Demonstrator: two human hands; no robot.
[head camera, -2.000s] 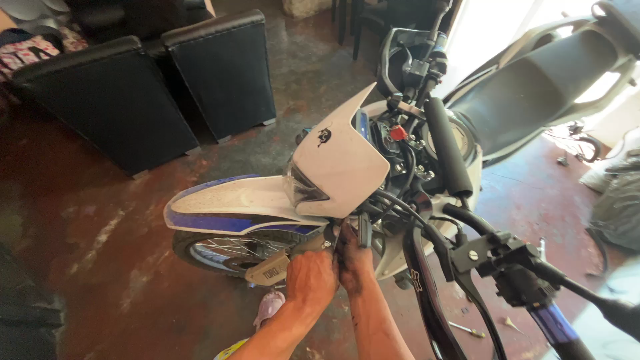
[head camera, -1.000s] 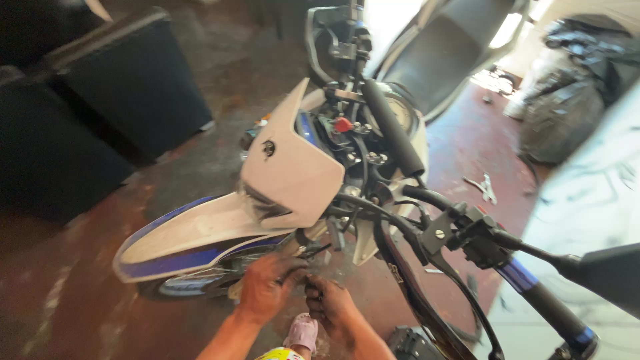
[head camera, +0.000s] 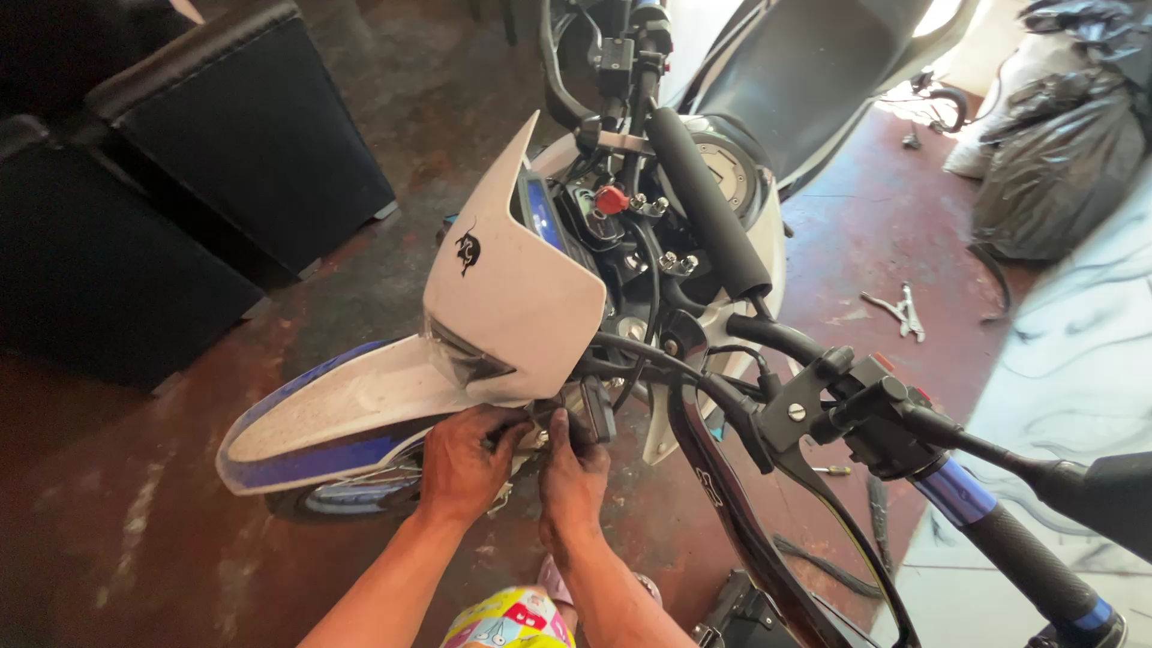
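Observation:
My left hand (head camera: 468, 459) is at the side of the motorcycle's front end, just under the white headlight cowl (head camera: 513, 279), thumb and fingers bent together. My right hand (head camera: 574, 477) is close beside it, thumb raised, next to a black turn signal (head camera: 598, 409). Both hands touch dark parts behind the cowl's lower edge; what lies between the fingers is too hidden to tell. The white and blue front fender (head camera: 333, 414) extends left over the wheel. A red key (head camera: 611, 199) is by the handlebar clamps, near the black crossbar pad (head camera: 711, 202).
Locking pliers (head camera: 900, 311) and a screwdriver (head camera: 833, 470) lie on the red floor to the right. The handlebar grip (head camera: 1026, 558) and brake or clutch lever (head camera: 841, 531) reach toward the lower right. Black chairs (head camera: 243, 135) stand at left, black plastic bags (head camera: 1057, 153) at upper right.
Both hands were lower and off the cowl one second ago; they are now up against the parts beneath it. The view has shifted since two seconds ago.

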